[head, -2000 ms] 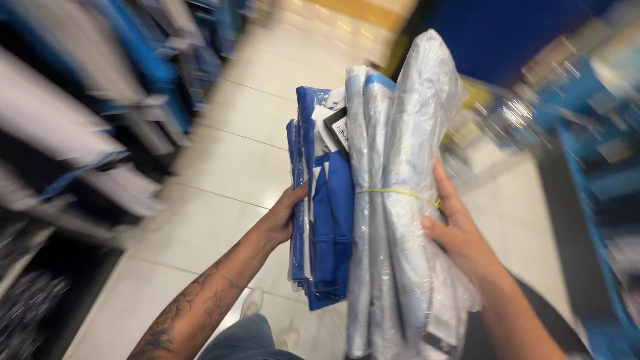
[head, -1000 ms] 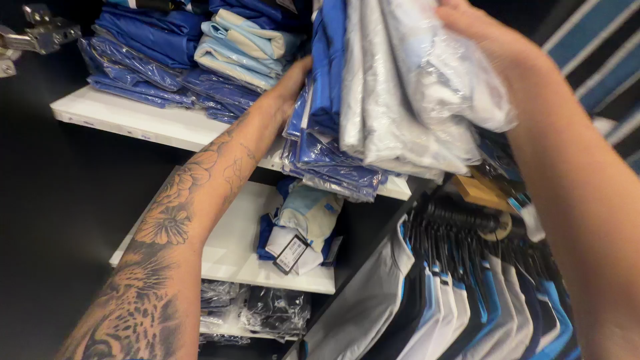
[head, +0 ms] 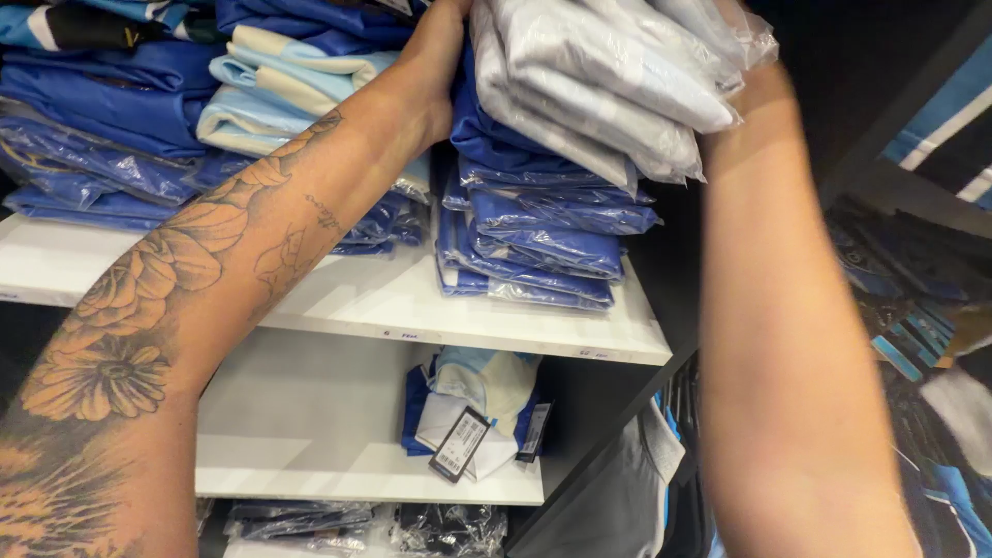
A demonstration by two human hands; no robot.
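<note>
At the top of the head view, a bundle of white and pale grey garments in clear plastic bags lies tilted on a stack of folded blue garments, some of them bagged. My left hand is against the bundle's left side, its fingers cut off by the frame's top edge. My right hand grips the right end, partly covered by clear plastic. The blue stack rests near the right end of a white shelf. Left of it are light blue and cream folded garments.
Blue folded garments fill the shelf's left part. A lower shelf holds crumpled clothes with hang tags. Bagged items lie beneath. Hanging garments are at lower right, beside a dark upright panel.
Two seconds ago both hands held the blue and white bundle over a tiled floor. Now the bundle is at the shelf, with the white garments lying flatter than one second ago.
</note>
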